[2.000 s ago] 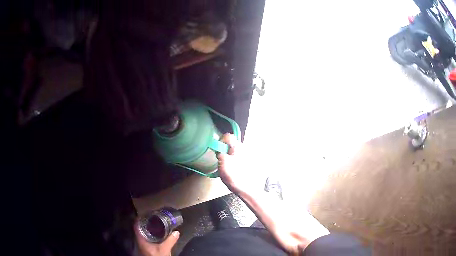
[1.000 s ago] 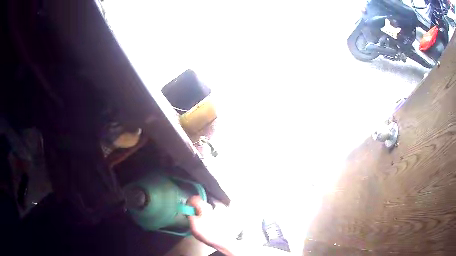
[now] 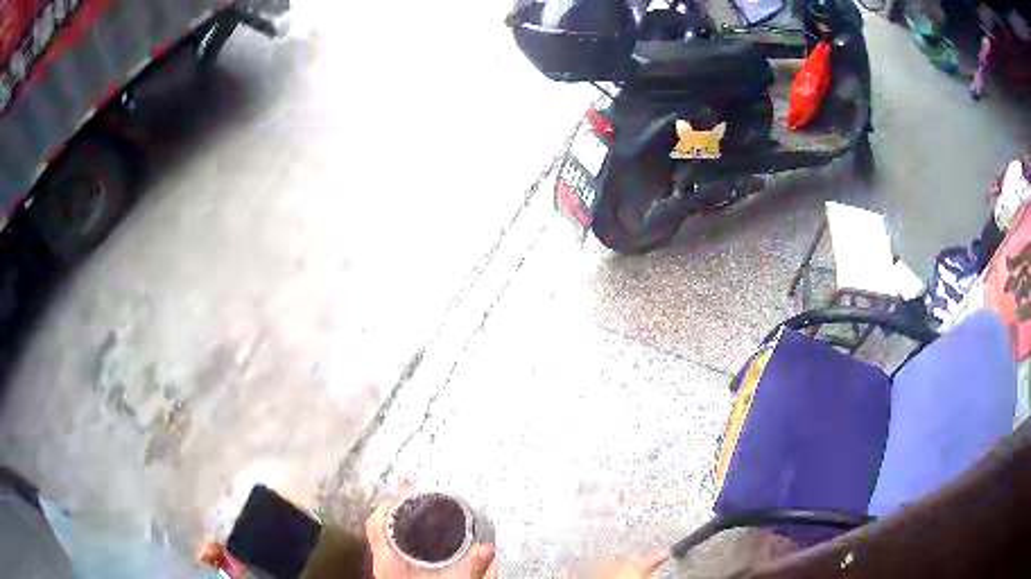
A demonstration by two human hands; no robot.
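A drink bottle (image 3: 431,529) with a wide round open mouth is near the bottom edge of the head view, seen from above. It is filled with something dark brown. My left hand (image 3: 384,556) is wrapped around it, with fingers showing on both sides of the rim; the lower part of the hand is cut off. A pale, overexposed bit of my right hand (image 3: 633,567) shows at the bottom edge, right of the bottle. Its fingers cannot be made out.
A blue-purple chair (image 3: 808,435) with black armrests stands at right, by a brown wooden surface (image 3: 961,509). A black scooter (image 3: 690,102) with a red bag is parked beyond. A truck (image 3: 68,124) is upper left. A black square object (image 3: 274,530) lies left of the bottle.
The view has swung from the dark area to the bright ground, scooter and chair. The green jug that my right hand held is out of view. The bottle is back in view in my left hand.
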